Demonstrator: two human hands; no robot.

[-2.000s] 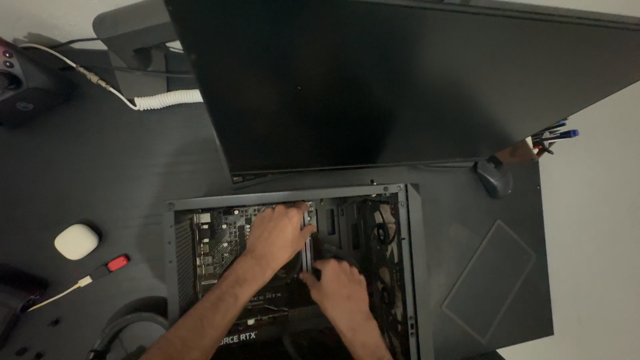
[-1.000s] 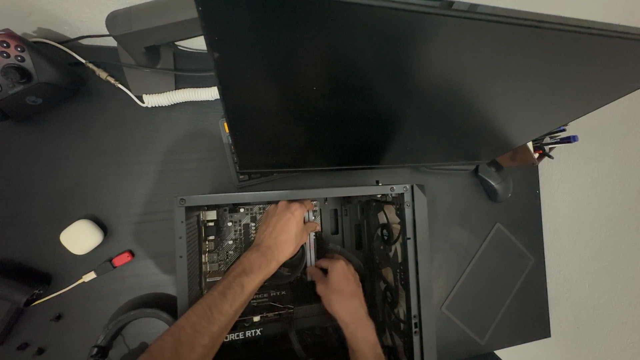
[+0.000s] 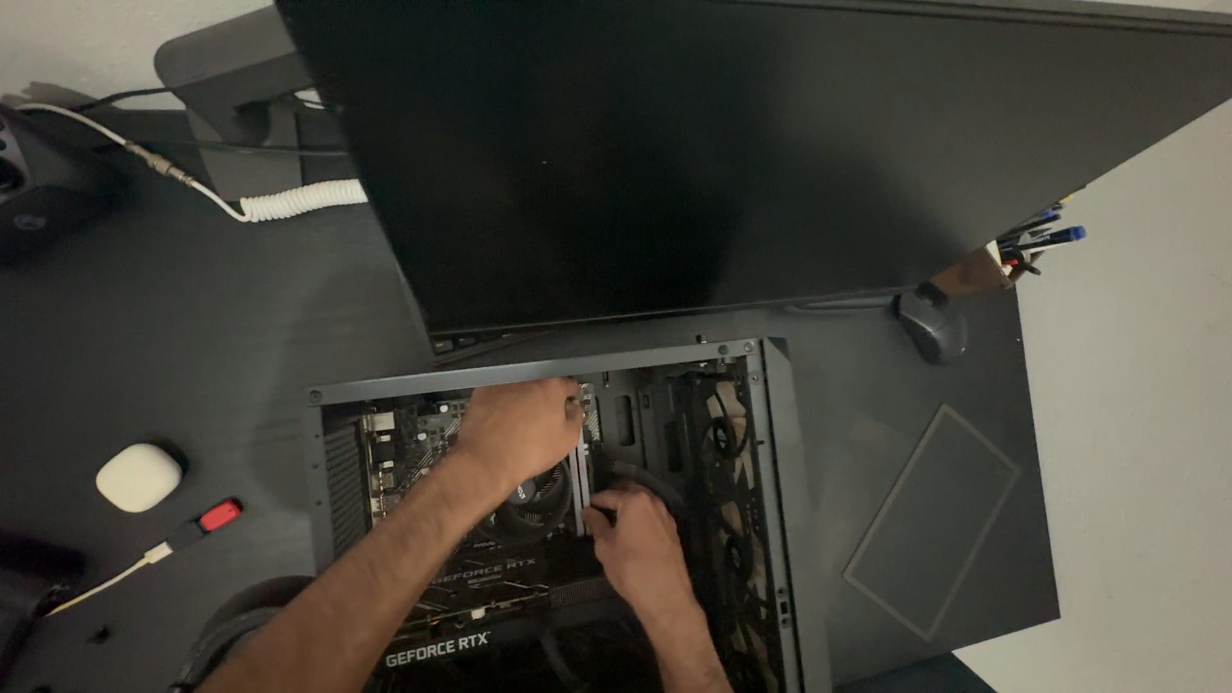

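An open black computer case [image 3: 784,462] lies on the desk, its inside facing up. Inside it, two upright RAM sticks [image 3: 581,467] stand side by side in the motherboard [image 3: 433,419], right of the round CPU cooler [image 3: 525,505]. My left hand [image 3: 525,428] is at the upper end of the sticks, fingers bent down around that end. At their lower end, my right hand [image 3: 635,539] has its thumb and index finger against them. The exact fingertip contact of the left hand is partly hidden. A GeForce RTX graphics card [image 3: 500,568] sits below the cooler.
A large black monitor [image 3: 654,173] overhangs the desk behind the case. Case fans [image 3: 731,438] line its right side. At the right are a mouse [image 3: 932,327], a pen holder [image 3: 972,272] and a thin rectangular panel [image 3: 934,520]. A white rounded case [image 3: 139,477] and a red USB stick [image 3: 221,515] lie left.
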